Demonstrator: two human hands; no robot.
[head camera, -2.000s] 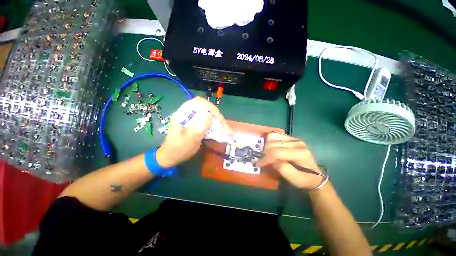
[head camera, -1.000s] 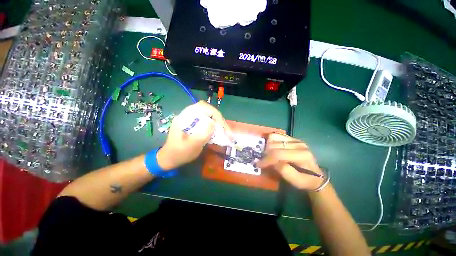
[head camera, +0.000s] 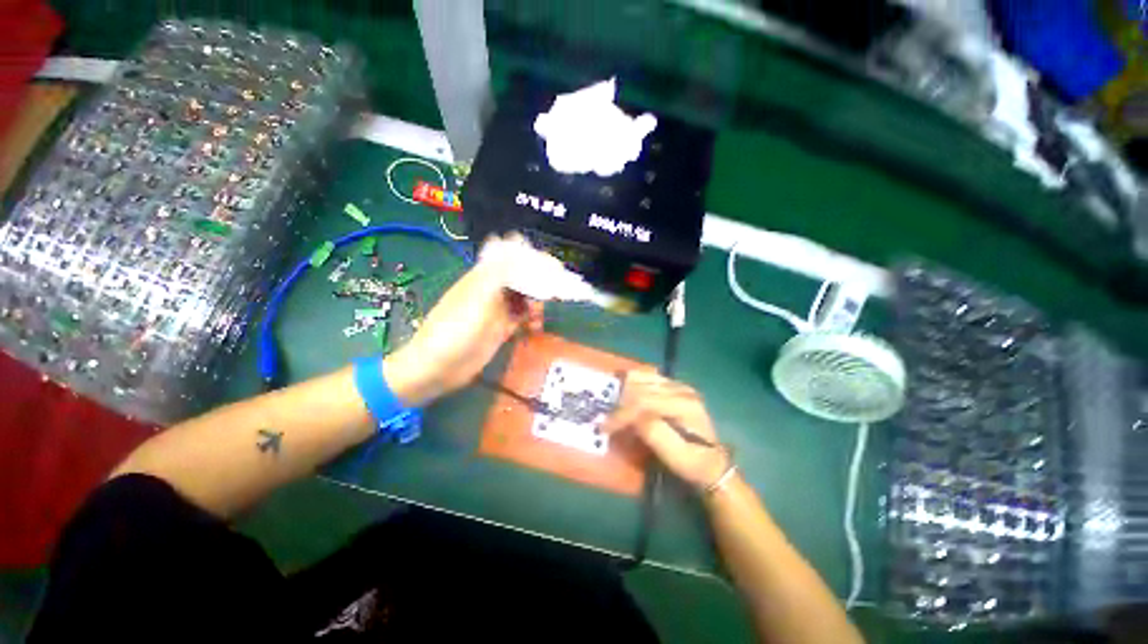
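My left hand (head camera: 472, 321), with a flat blue wristband, is shut on a white squeeze bottle (head camera: 554, 273) with a yellowish tip, in front of the black power box. A thin dark tool (head camera: 514, 394) also shows below this hand, pointing at the fixture; what holds it is unclear. The white square fixture (head camera: 577, 432) lies on the orange-brown mat (head camera: 514, 434), with a dark part (head camera: 582, 403) at its middle. My right hand (head camera: 667, 421) is at the fixture's right side with a thin dark tool (head camera: 691, 437) between its fingers. Its fingertips are blurred.
The black power box (head camera: 592, 189) carries crumpled white paper (head camera: 592, 126). Loose boards (head camera: 368, 296) lie inside a blue cable (head camera: 275, 308). A blister tray (head camera: 151, 214) is at left, another (head camera: 963, 466) at right. A small fan (head camera: 837, 375) stands right of the mat.
The view has shifted and tilted. My left hand has lifted the bottle away from the fixture, up toward the power box; its tip now points right. My right hand stays at the fixture.
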